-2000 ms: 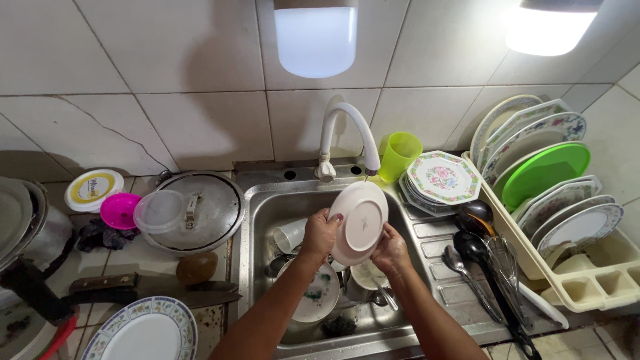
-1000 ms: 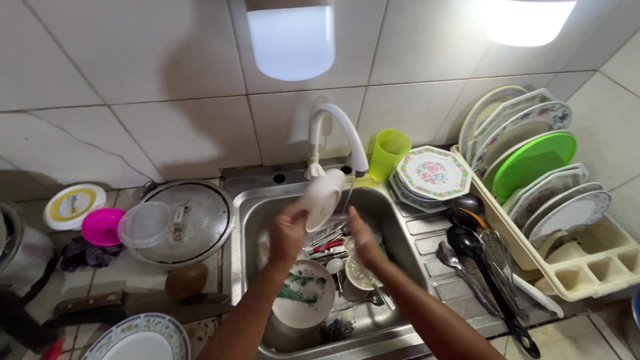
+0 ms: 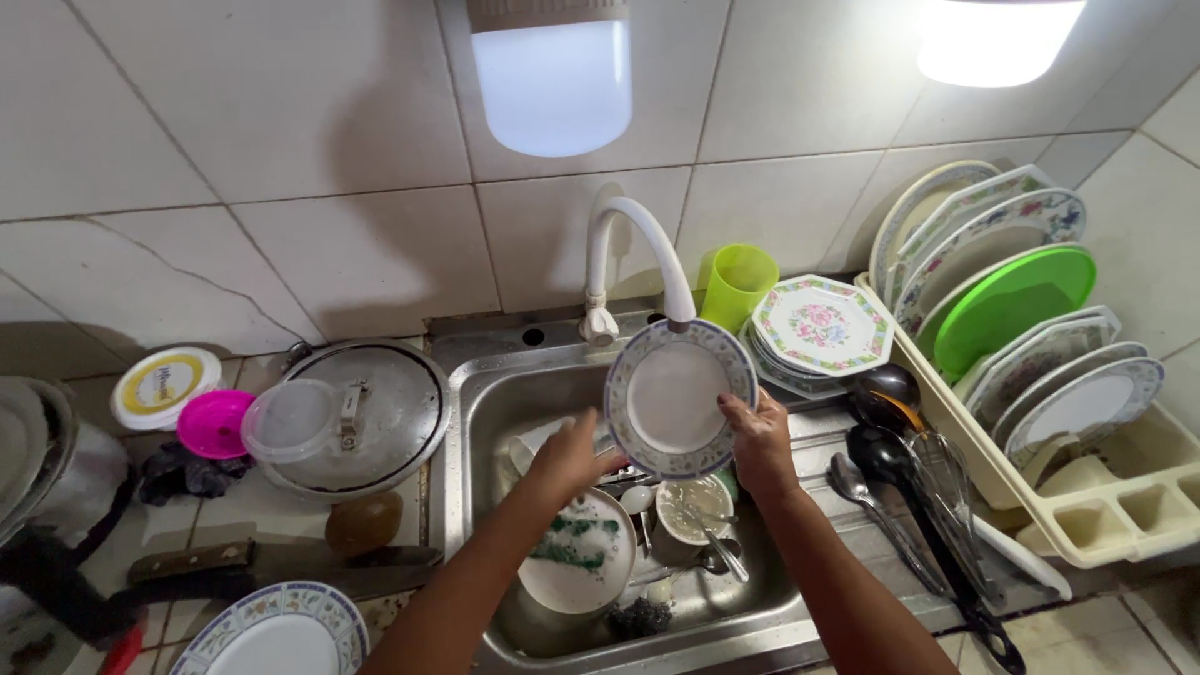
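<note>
A plate with a patterned blue rim (image 3: 679, 398) is in my right hand (image 3: 764, 441), thumb over its right edge, its face turned up under the spout of the white faucet (image 3: 647, 225). My left hand (image 3: 565, 464) is off the plate, just to its left, over the steel sink (image 3: 478, 412); what its fingers do is partly blurred. Below lie a soapy plate with green scouring material (image 3: 577, 553), a cup holding cloudy water and cutlery (image 3: 696, 511), and a dark scrubber (image 3: 640, 617).
Right of the sink are stacked octagonal plates (image 3: 823, 323), a lime-green cup (image 3: 740, 281), serving utensils (image 3: 905, 459) and a cream dish rack (image 3: 1116, 525). On the left are a large metal lid (image 3: 403, 412), a knife with a wooden handle (image 3: 192, 561) and a patterned plate (image 3: 277, 637).
The plate, earlier seen from its pale underside and then tilted on edge, now shows its patterned face. My left hand, on the plate two seconds ago, is now apart from it.
</note>
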